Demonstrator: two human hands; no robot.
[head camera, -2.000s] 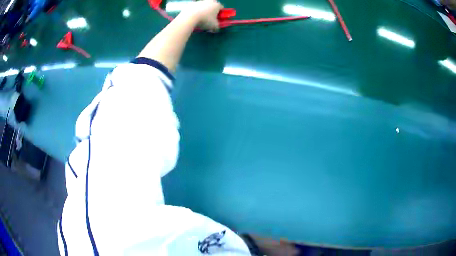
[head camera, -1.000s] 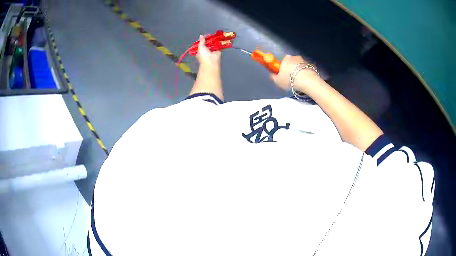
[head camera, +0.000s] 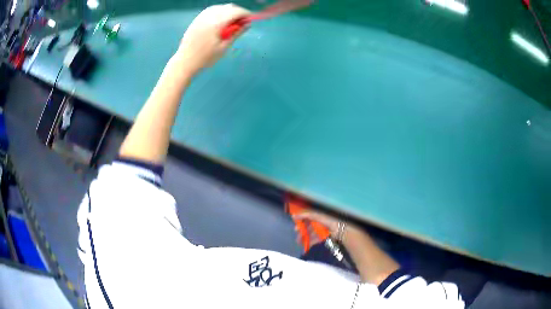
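My left hand is raised over the blue-green worktop, close to its far side. It is closed around a red clamp, mostly hidden by the hand. A blurred red lead extends from it to the right, towards the dark green conveyor. My right hand is low, beside the near edge of the worktop, and grips the orange air blow gun. A silver hose coupling shows under the grip. The gun's nozzle cannot be made out.
Another red lead lies on the conveyor at the far right. A green object and a black object are on the worktop at the left. A blue bin and yellow-black floor tape are at the lower left.
The view has swung from the floor back to the worktop. My left hand has moved with the red part from beside the gun to over the worktop. My right hand still holds the gun.
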